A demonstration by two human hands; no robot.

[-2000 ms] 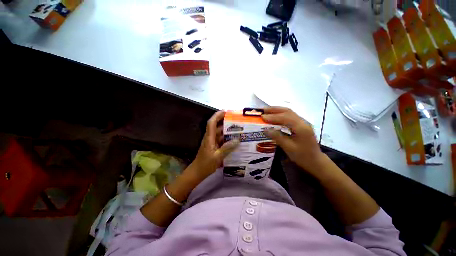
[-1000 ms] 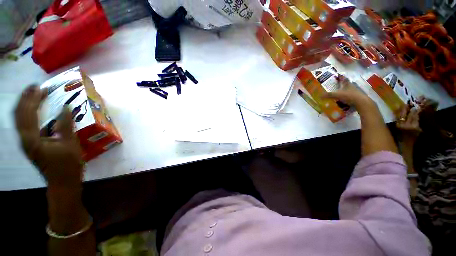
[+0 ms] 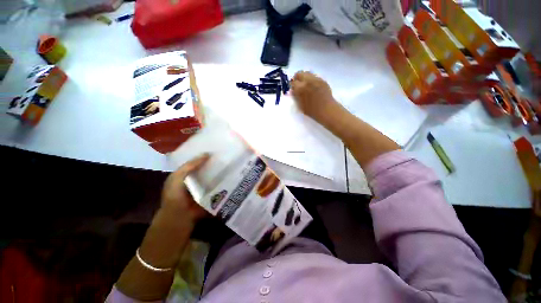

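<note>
My left hand (image 3: 181, 192) holds a retail carton (image 3: 252, 198) at the table's front edge, tilted, its white flap raised and its printed face with cord pictures towards me. My right hand (image 3: 311, 94) is at the right side of the pile of black hang tabs (image 3: 268, 86), fingertips bent at the tabs; whether a tab is between them cannot be seen. Another carton (image 3: 163, 100) lies on the table at the left, behind the held one.
Finished cartons (image 3: 442, 56) stand in rows at right. A slim green tool (image 3: 440, 152) lies near thin white sheets. A phone (image 3: 276, 46), red bag (image 3: 172, 21), white plastic bag (image 3: 362, 15), tape roll (image 3: 51, 49) and small carton (image 3: 38, 93) are farther back or left.
My left hand has moved from the carton at left and now holds a carton before me. The carton at right is gone from beside the green tool. My right hand has moved left to the tabs.
</note>
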